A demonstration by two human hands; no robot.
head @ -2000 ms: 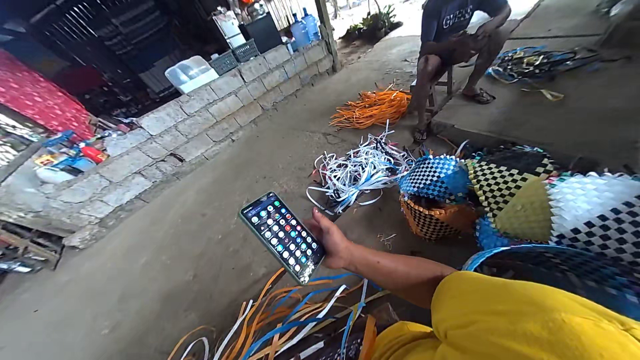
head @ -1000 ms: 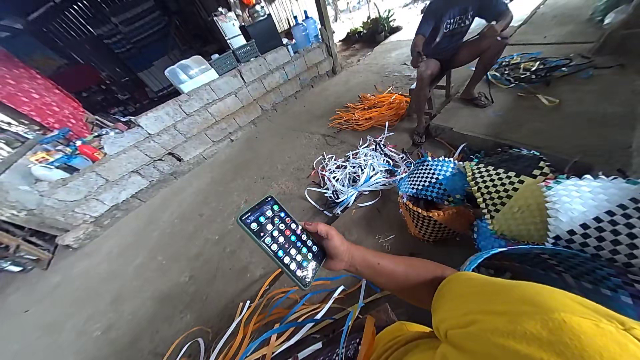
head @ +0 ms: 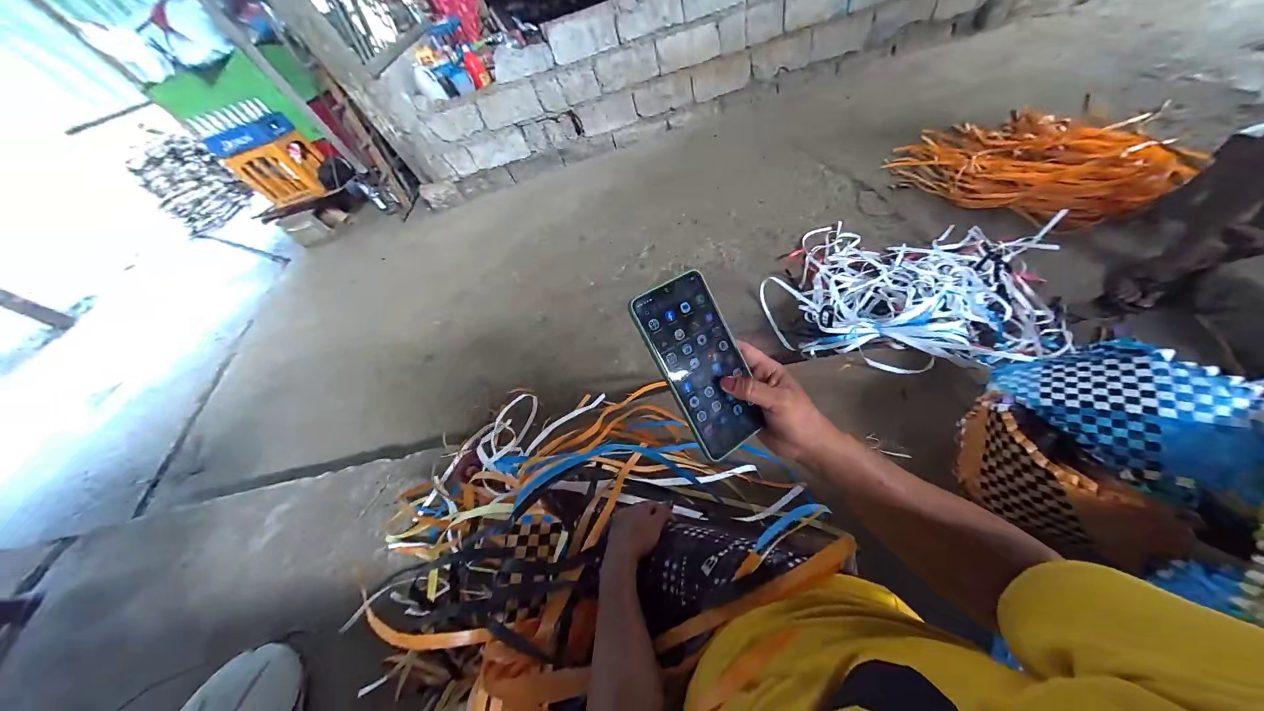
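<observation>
My right hand (head: 785, 400) holds a smartphone (head: 696, 363) by its lower right side, the thumb over the lit screen, which shows rows of app icons. Below it my left hand (head: 640, 528) rests on dark patterned cloth (head: 701, 568) at my lap, among loose orange, blue, white and black strips (head: 583, 434); its fingers are partly hidden, so whether it grips anything is unclear. A partly woven orange-and-black checkered piece (head: 533, 541) lies left of this hand, with strips spreading out of it.
Bundles of white strips (head: 918, 296) and orange strips (head: 1047, 168) lie on the concrete floor ahead to the right. Woven checkered baskets (head: 1037, 474) stand at my right. A low block wall (head: 632, 64) runs across the back; an orange wooden rack (head: 276, 168) stands at upper left.
The view has swung left and down, bringing my left hand and the woven piece into sight. My right hand still holds the phone, its thumb now over the screen.
</observation>
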